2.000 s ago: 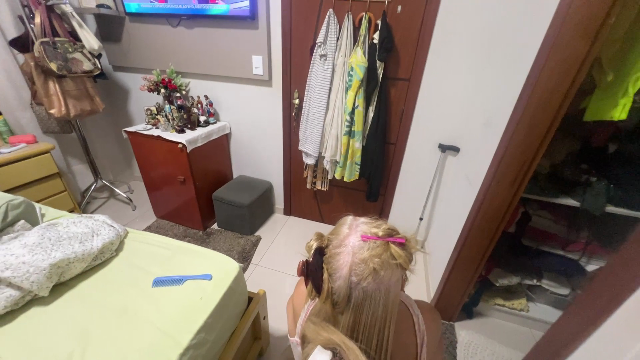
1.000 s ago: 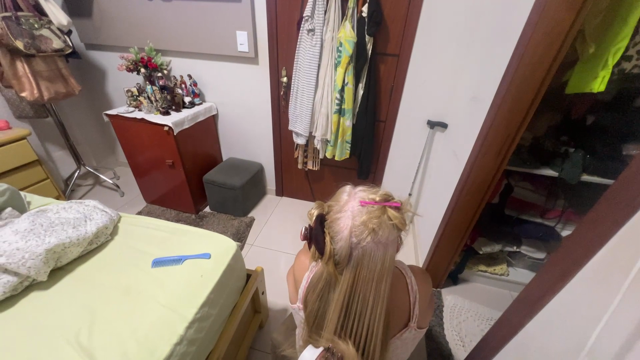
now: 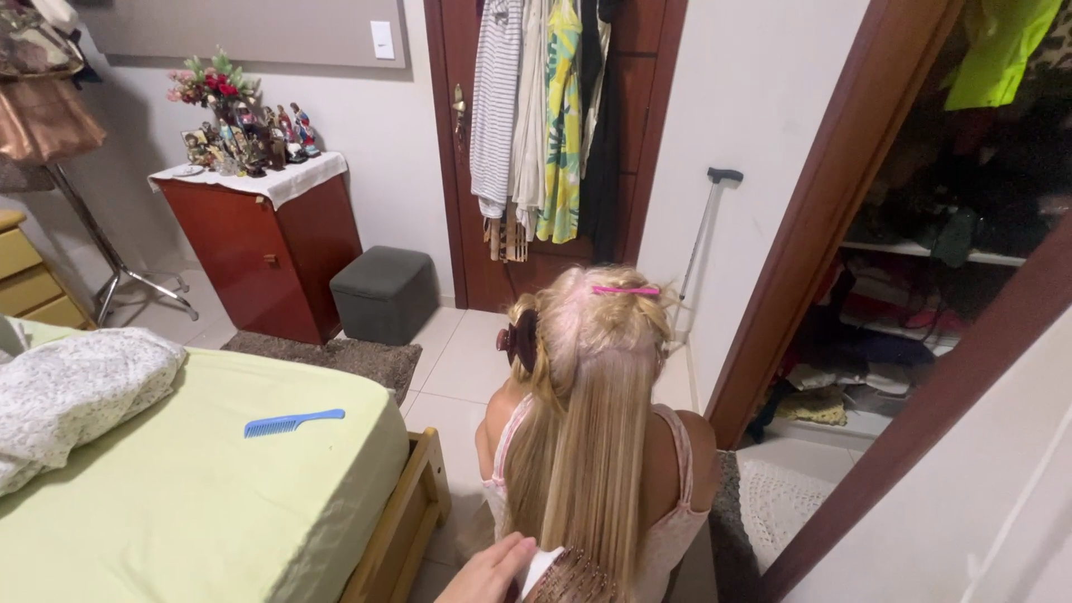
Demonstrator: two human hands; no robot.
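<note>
At the bottom centre, my left hand comes in from below with its fingers against a white hairbrush. The brush's bristles show among the lower lengths of a person's long blond hair; its handle is hidden. The person sits with their back to me. A pink hair clip lies across the top of the head, and a dark claw clip holds hair at the left side. My right hand is not in view. A blue comb lies on the bed's green sheet.
The bed's wooden frame is left of the person. A grey ottoman and red cabinet stand beyond. Clothes hang on the door. A walking cane leans on the wall, near an open closet at right.
The view has tilted down. My left hand has come into sight at the bottom with the brush at the lower hair; the hair now hangs straighter down the person's back.
</note>
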